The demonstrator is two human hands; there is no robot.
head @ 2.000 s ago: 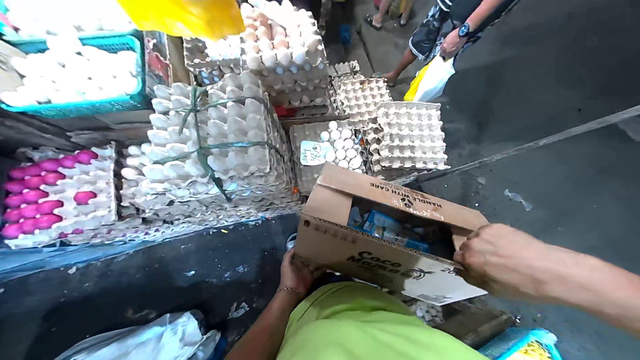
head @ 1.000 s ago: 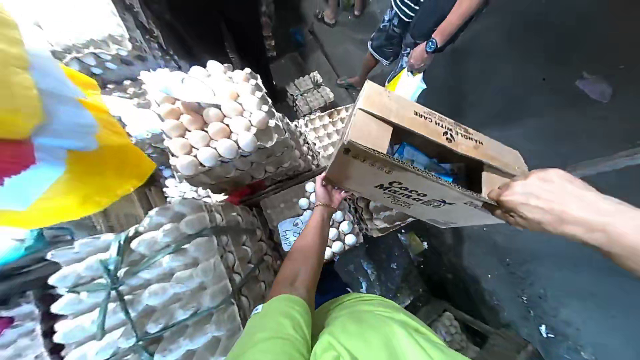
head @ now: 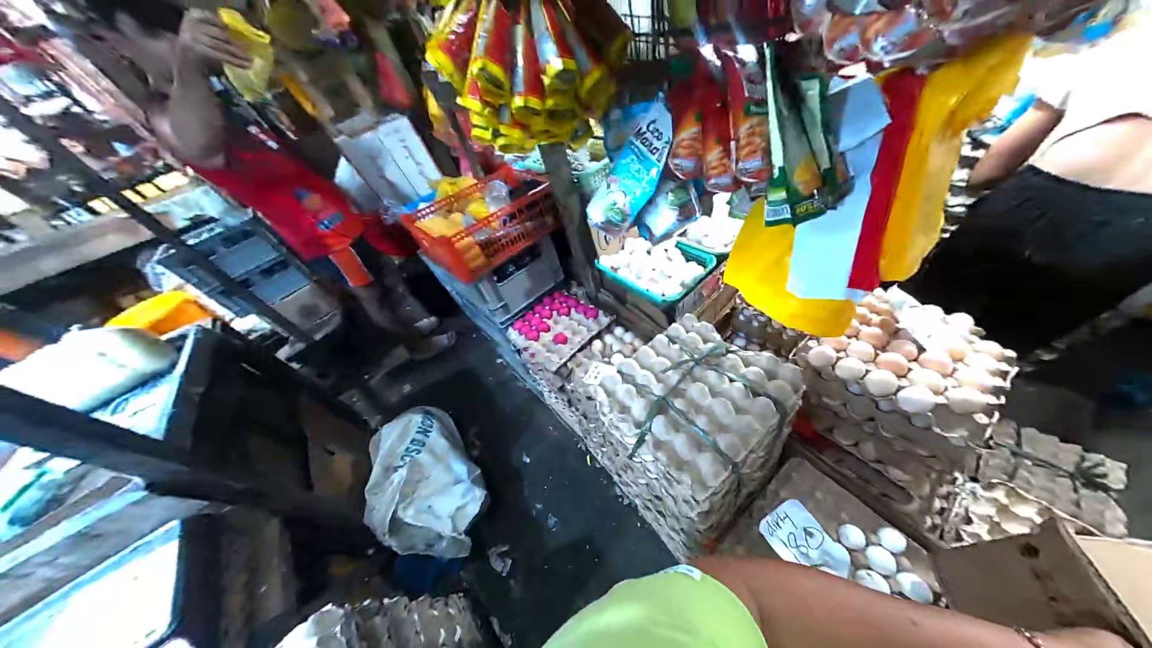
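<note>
At the bottom right my left forearm reaches to an open cardboard box (head: 1017,580). Only the back of my left hand (head: 1080,637) shows, against the box at the frame's lower edge, with its fingers hidden. My right hand is out of view. Just left of the box, several white eggs (head: 880,560) lie in a tray beside a handwritten card (head: 804,537). A tall stack of grey egg trays (head: 693,396), tied with green cord, stands further left. Brown and white eggs (head: 900,360) top another stack behind.
A white sack (head: 423,481) lies on the dark floor (head: 531,468) by a wooden stall frame (head: 180,468). Pink eggs (head: 558,319), a teal basket (head: 661,292) and an orange crate (head: 477,234) line the back. Packets (head: 531,63) hang overhead. Other people stand at the left and right.
The view has swung far to the left. The box, fully visible before with both my hands on it, now shows only partly at the bottom right. My right hand has left the view.
</note>
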